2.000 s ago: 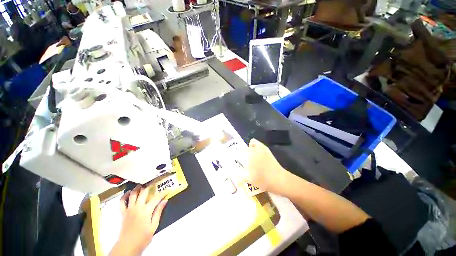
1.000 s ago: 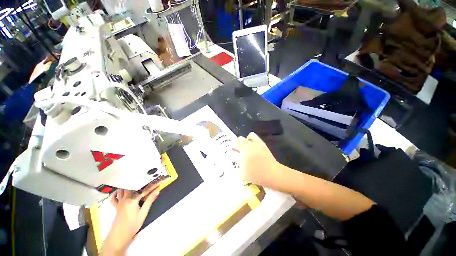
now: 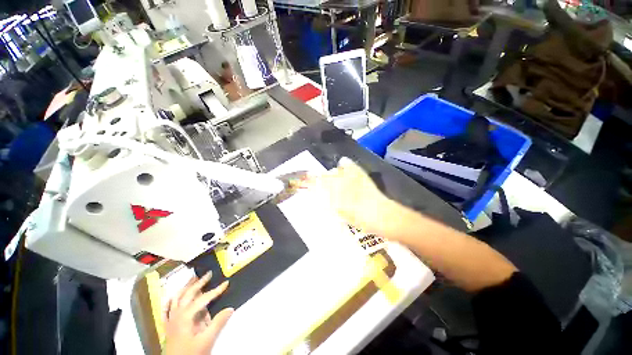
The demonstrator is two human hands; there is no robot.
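Observation:
A black panel (image 3: pixel 281 258) lies on the white template board (image 3: pixel 277 315) beside the sewing machine head (image 3: pixel 121 208). A yellow-edged frame with a printed white middle (image 3: pixel 244 244) lies on the panel, just right of the head. My left hand (image 3: pixel 194 315) rests fingers spread at the panel's lower left edge, holding nothing. My right hand (image 3: pixel 346 197) is over the upper right of the board, fingers curled and blurred; whether it holds something cannot be told.
A blue bin (image 3: pixel 513 149) with black pieces and card stands at the right. A tilted white-framed screen (image 3: pixel 345 87) stands behind the table. A black panel stack (image 3: pixel 533 256) and clear plastic (image 3: pixel 599 260) are at the far right.
The yellow-edged frame, partly behind the head a second ago, now shows more fully. My left hand has moved down off it to the panel's edge. My right hand has moved slightly up.

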